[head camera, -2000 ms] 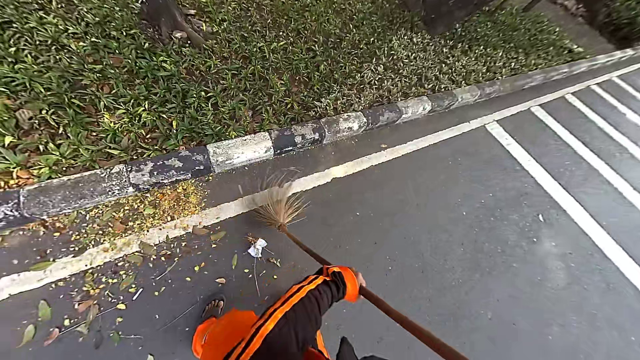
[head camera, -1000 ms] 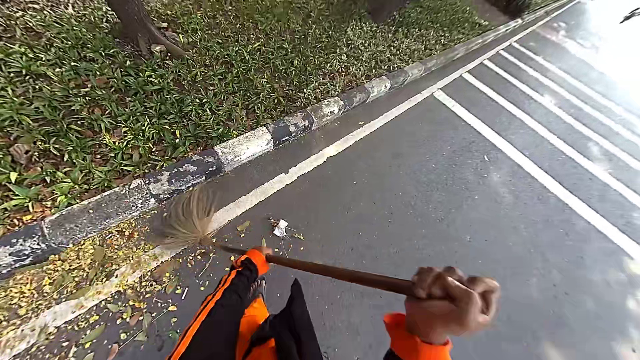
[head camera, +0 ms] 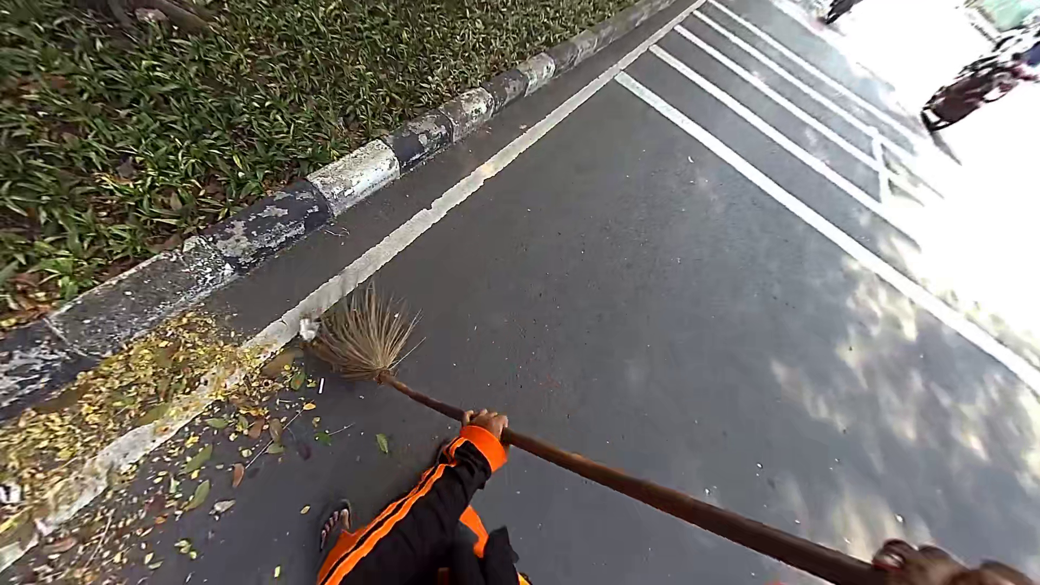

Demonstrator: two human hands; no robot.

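My left hand [head camera: 486,422], below a black and orange sleeve, grips the wooden handle of a stick broom [head camera: 366,337] partway down. At the bottom right edge my right hand [head camera: 934,565] is closed around the upper end of that handle, partly cut off by the frame. The broom's bristles rest on the asphalt at the white edge line [head camera: 422,219]. A white scrap [head camera: 308,328] touches the bristles' left side. Yellow and brown fallen leaves [head camera: 154,382] lie left of the broom, between the kerb and the line and across it.
A black and white painted kerb [head camera: 355,174] borders a bed of low green plants [head camera: 244,89]. Diagonal white stripes [head camera: 772,187] mark the road ahead. A motorcycle [head camera: 975,89] is at the upper right. My sandalled foot [head camera: 334,524] stands beside scattered leaves.
Over the last second the bristles have moved off the leaf pile to its right, and the white scrap now lies against them at the line. The view has turned toward the road; a motorcycle has come into it.
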